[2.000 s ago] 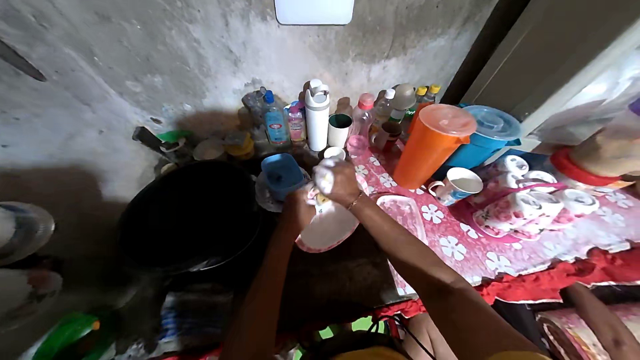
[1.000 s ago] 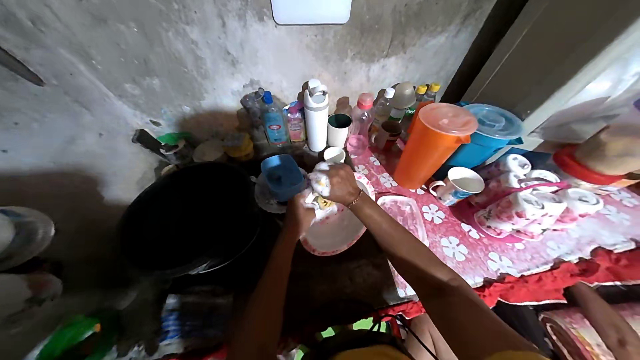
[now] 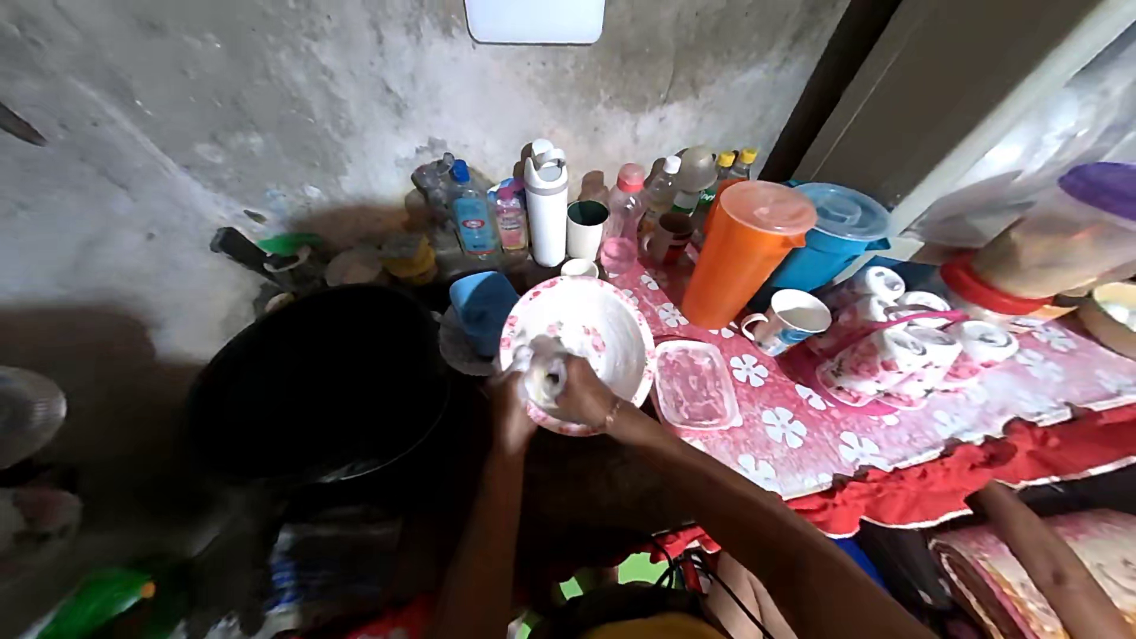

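Note:
A white bowl with a pink floral rim is tipped up, its inside facing me. My left hand grips it at the lower left edge. Over the bowl's lower part, my right hand is closed on a bunched whitish cloth, which is blurred. Just left of the bowl sits a blue plastic container on a clear dish. A clear rectangular tub or lid lies right of the bowl on the pink flowered tablecloth.
A large black basin stands at left. Along the wall are bottles, a white flask and cups. An orange pitcher, a blue pitcher, a mug and a rack of floral cups stand right. Another person's arm shows at lower right.
The bowl has come up and its inside now faces me more fully, covering part of the small white cup behind. The right hand with the cloth has moved lower against the bowl.

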